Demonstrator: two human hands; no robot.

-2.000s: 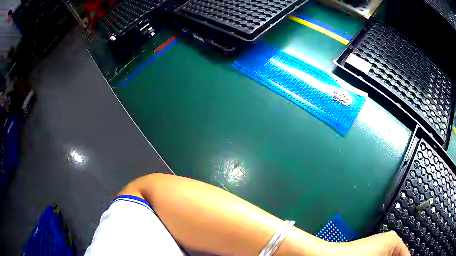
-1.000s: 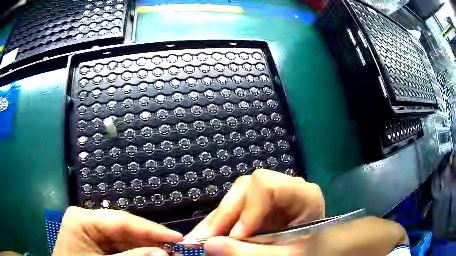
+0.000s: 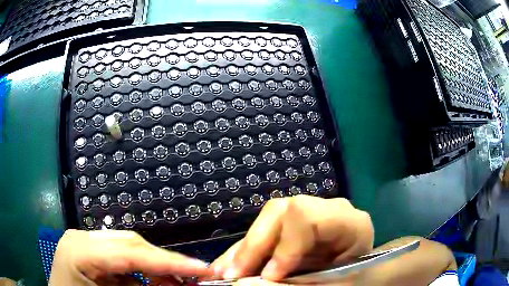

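The black component tray (image 3: 190, 133) lies in front of my hands, with rows of small silvery round parts in its pockets. A small pale cylinder (image 3: 113, 127) stands on its left side. My right hand (image 3: 301, 240) holds slim silver tweezers (image 3: 371, 258), their rear end pointing right past the wrist. My left hand (image 3: 120, 260) is at the tray's near edge, its fingertips meeting the right hand's. Whether the left fingertips pinch a small part is hidden. The bottom edge of the picture cuts off both hands.
A perforated blue mat (image 3: 49, 248) shows beside and under my left hand. A second black tray (image 3: 72, 19) lies at the upper left. Tall stacked black trays (image 3: 455, 67) stand at the right. Green mat surface (image 3: 363, 111) shows between the tray and the stack.
The view has swung from the left part of the bench to the tray. Since one second ago, the hands remain together at the near edge, with the right hand's tweezers tilted slightly differently.
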